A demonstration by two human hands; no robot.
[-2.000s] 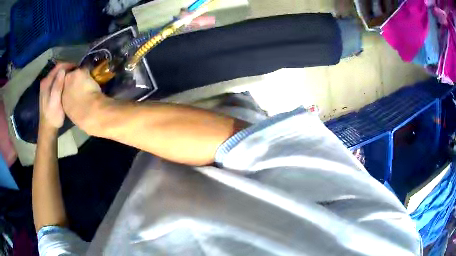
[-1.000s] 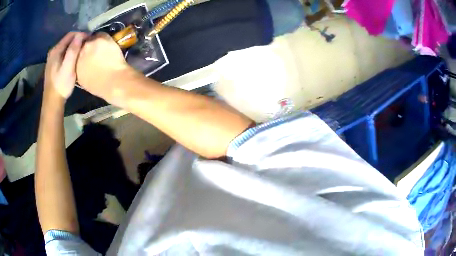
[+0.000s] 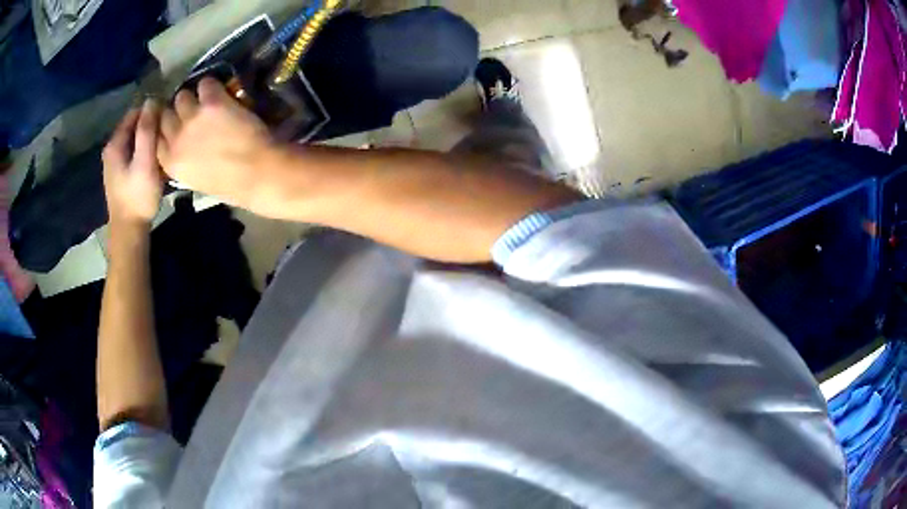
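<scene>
The steam iron (image 3: 288, 107), a dark plate with a pale rim, lies on the narrow dark cloth-covered arm (image 3: 403, 68) at upper left. My right hand (image 3: 214, 139) is closed at the iron's orange handle, which it mostly hides. My left hand (image 3: 134, 167) is beside it, with fingers curled at the edge of dark cloth (image 3: 60, 184). Whether they pinch the cloth is hidden. A yellow hose (image 3: 306, 42) and a blue line rise from the iron's rear.
A black cloth heap (image 3: 189, 288) lies below my hands. A dark shoe (image 3: 494, 78) is on the tiled floor (image 3: 646, 109) by the arm's rounded end. Magenta cloth (image 3: 731, 35) hangs upper right. A blue crate (image 3: 806, 254) stands at right.
The view has shifted. The arm's covered part shows shorter at upper left, its grey bare end is no longer seen, and a shoe has come into view. My right hand stays at the iron.
</scene>
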